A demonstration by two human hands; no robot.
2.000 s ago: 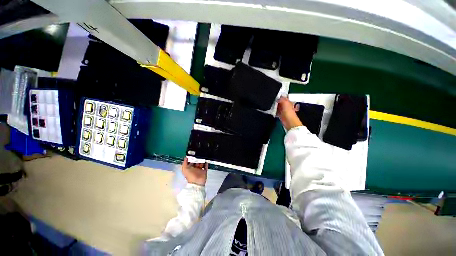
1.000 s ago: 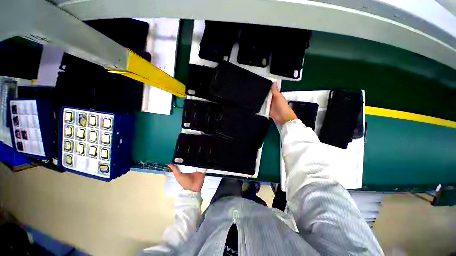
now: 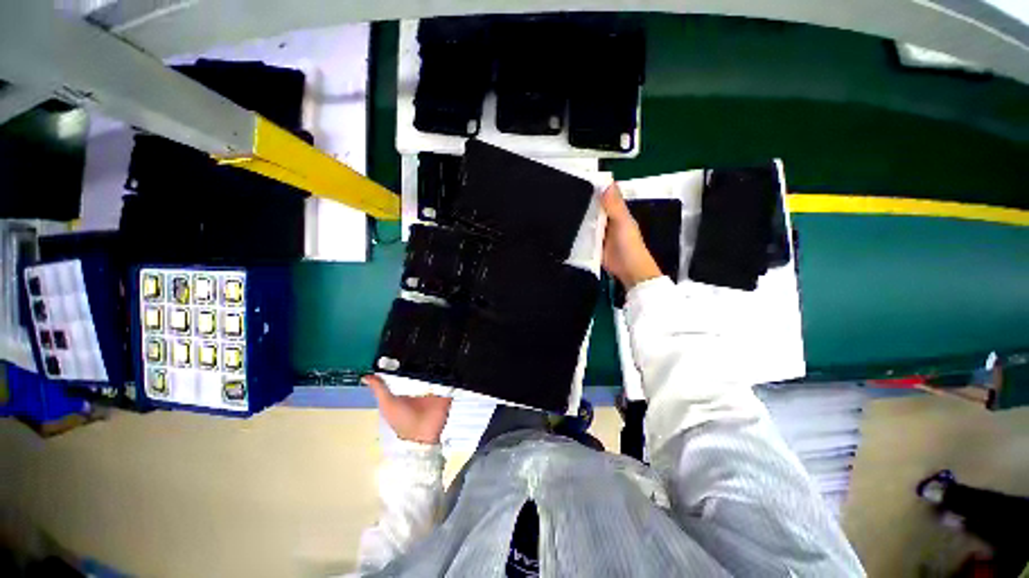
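Observation:
A white carrier board [image 3: 587,243] with rows of black covers [image 3: 525,322] lies in front of me, tilted a little. One black cover [image 3: 525,201] lies askew on top at its back. My left hand [image 3: 412,409] grips the board's near left corner, fingers under its edge. My right hand [image 3: 627,239] grips the board's right edge near the back corner. Some of its fingers are hidden.
A second white board [image 3: 728,350] with black covers stands right. Another board [image 3: 519,138] with covers lies behind. Left are a blue box of small parts [image 3: 265,339], more covers [image 3: 243,226] and a yellow-ended post [image 3: 322,175]. A white shelf beam [image 3: 632,9] crosses above. A person's leg [image 3: 987,508] shows lower right.
The held board has come away from the board behind it and turned slightly, and a gap shows between them. Both hands moved with it. The whole view has also shifted.

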